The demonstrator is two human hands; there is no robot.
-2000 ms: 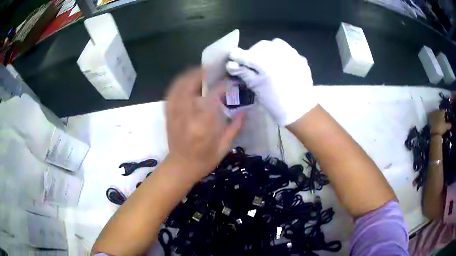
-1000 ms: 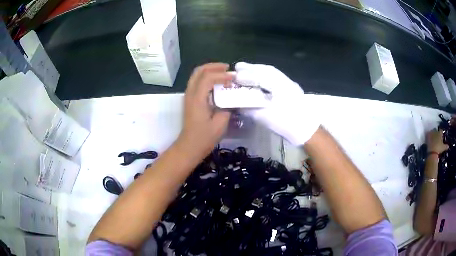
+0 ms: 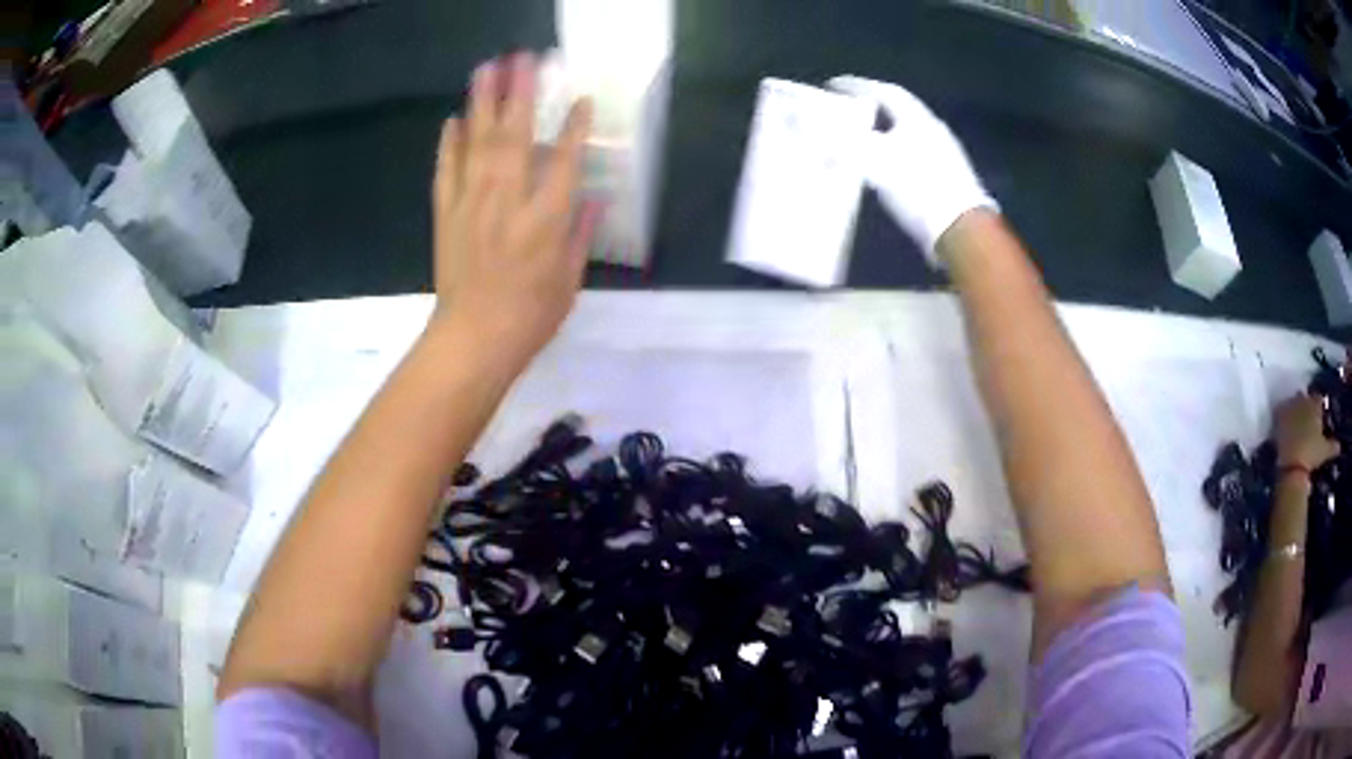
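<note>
My bare left hand (image 3: 512, 208) is over the belt with its fingers spread, blurred, its thumb overlapping the left side of an open white carton (image 3: 630, 163). The carton stands upright with its flap up, cut off by the top edge. My gloved right hand (image 3: 919, 163) is at the upper right edge of a closed white carton (image 3: 793, 193) on the belt, its fingertips gripping it. A large tangled pile of black USB cables (image 3: 667, 578) with silver plugs lies in front of me.
Open white cartons (image 3: 193, 400) crowd the left side. Another open carton (image 3: 186, 193) stands at the belt's left. Closed cartons (image 3: 1195, 226) stand on the dark belt (image 3: 1038, 134) at right. Another person's arm (image 3: 1287, 549) and more cables are at the right edge.
My hands have parted. The closed carton has moved from between them to the belt at right. My left hand has moved up to the open carton, which has shifted right. Single cables at left are no longer separate.
</note>
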